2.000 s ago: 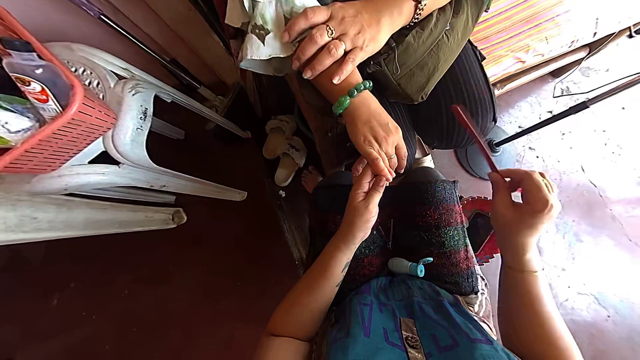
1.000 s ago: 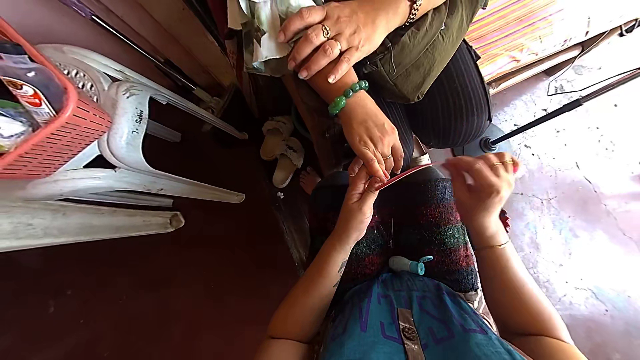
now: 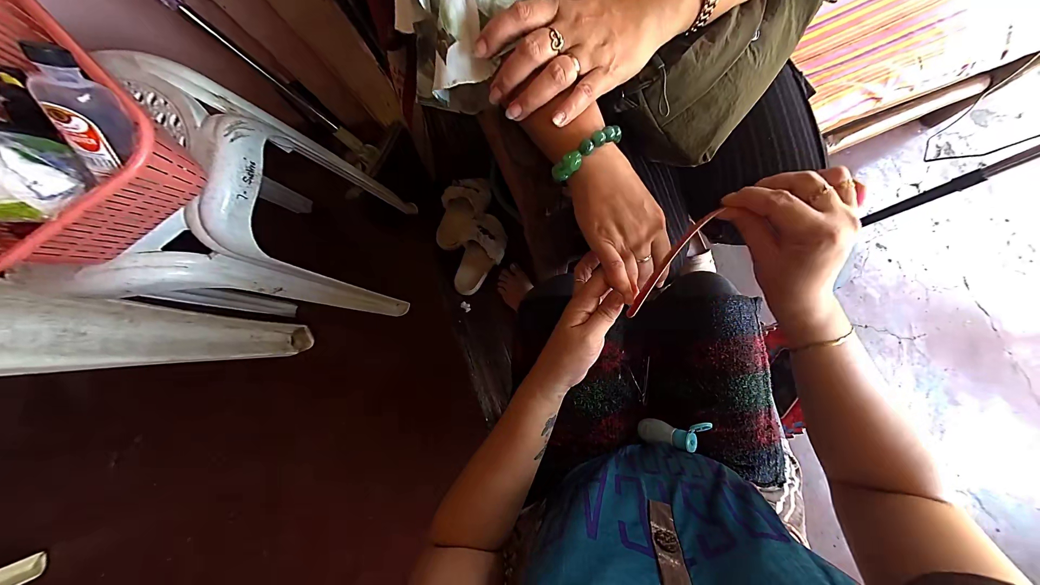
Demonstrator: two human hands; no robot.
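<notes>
My left hand [image 3: 587, 329] holds a finger of another person's hand [image 3: 621, 211], which wears a green bead bracelet [image 3: 587, 153] and a ring. In my right hand [image 3: 796, 240] is one end of a thin red nail file [image 3: 674, 258]. The file is bowed, and its far end is at the fingertips of the held hand. The other person's second hand [image 3: 569, 57], with rings, rests across their own forearm. On the striped cloth [image 3: 707, 382] over my lap lies a small bottle [image 3: 668, 435] with its blue flip cap raised.
At the left, a pink plastic basket [image 3: 150, 195] with bottles stands on a white plastic chair [image 3: 231, 187]. Fluffy slippers [image 3: 473, 244] lie on the floor beyond my left hand. An olive bag [image 3: 699, 97] rests on the other person's lap. A black pole [image 3: 934, 195] extends at the right.
Two seconds ago my right hand held the file up, apart from the other person's hand. It then moved left and the file came to their fingertips. Now my right hand is a little higher in view, the file bent.
</notes>
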